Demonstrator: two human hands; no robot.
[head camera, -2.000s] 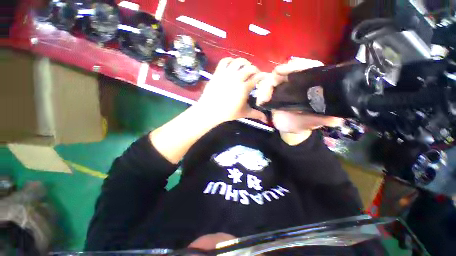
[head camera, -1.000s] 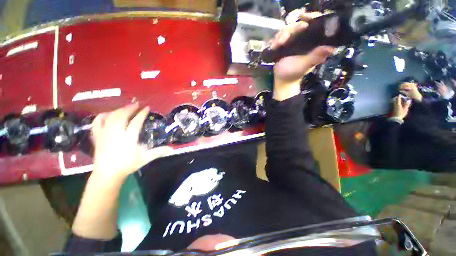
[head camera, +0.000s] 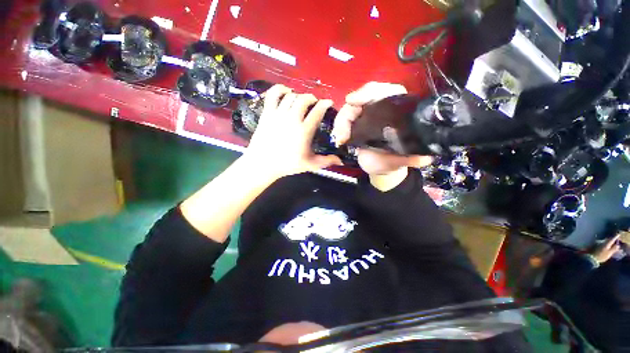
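A row of round black housings (head camera: 207, 74) with shiny inner parts runs along the near edge of the red mat (head camera: 290, 34). My left hand (head camera: 287, 134) is at the right end of the visible row, its fingers and thumb around a housing (head camera: 325, 129) that they partly cover. My right hand (head camera: 376, 160) grips the thick black electric screwdriver (head camera: 390, 124). Its tip end is at that housing, close to my left fingers. The exact tip and any screw are hidden.
A grey-white metal box (head camera: 508, 72), likely the screw feeder, stands at upper right beside black cable loops (head camera: 421, 41). Loose black housings (head camera: 563, 214) are heaped at right. A brown carton (head camera: 83, 162) stands at left on the green floor. Another person's hand (head camera: 608, 248) shows at far right.
The view has turned. My right hand has brought the screwdriver from beside the metal box to the housing row. My left hand has moved right along the row and closed around a housing.
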